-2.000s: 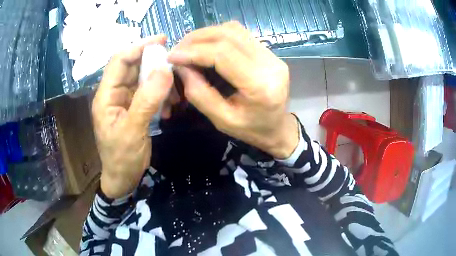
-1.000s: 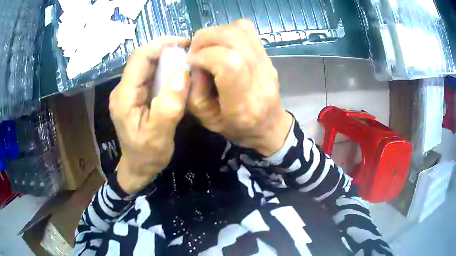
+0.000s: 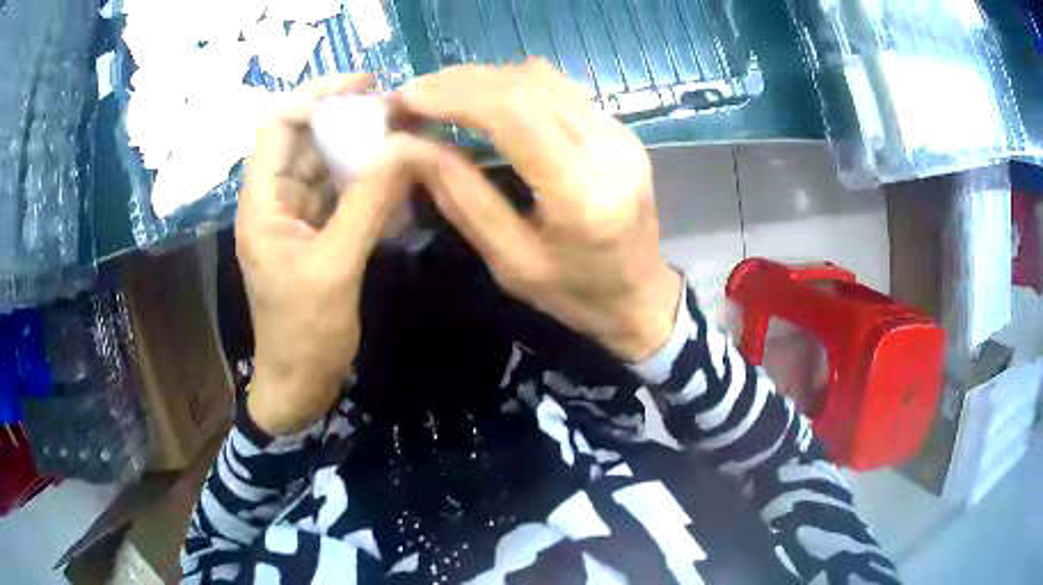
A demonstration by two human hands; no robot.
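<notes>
A smooth white unit (image 3: 352, 135) is between my two hands, in front of my chest near the table edge. My left hand (image 3: 307, 246) is closed around it, with the thumb along its right side. My right hand (image 3: 555, 200) is beside it on the right, thumb and forefinger pinched together at the unit's upper right. Whether these right fingertips hold a small part cannot be told. The unit's lower part is hidden by my left thumb and fingers.
A bright heap of small white pieces (image 3: 206, 97) lies on a clear tray at the left. The middle blister tray (image 3: 549, 46) is behind my right hand. The filled tray (image 3: 909, 86) is at the right. Stacked trays (image 3: 46, 149), a red stool (image 3: 886, 383) and cardboard boxes (image 3: 177, 343) surround me.
Both hands moved right and together, then the left moved back left. The white unit now tilts more, with its broad end showing. The view has shifted slightly.
</notes>
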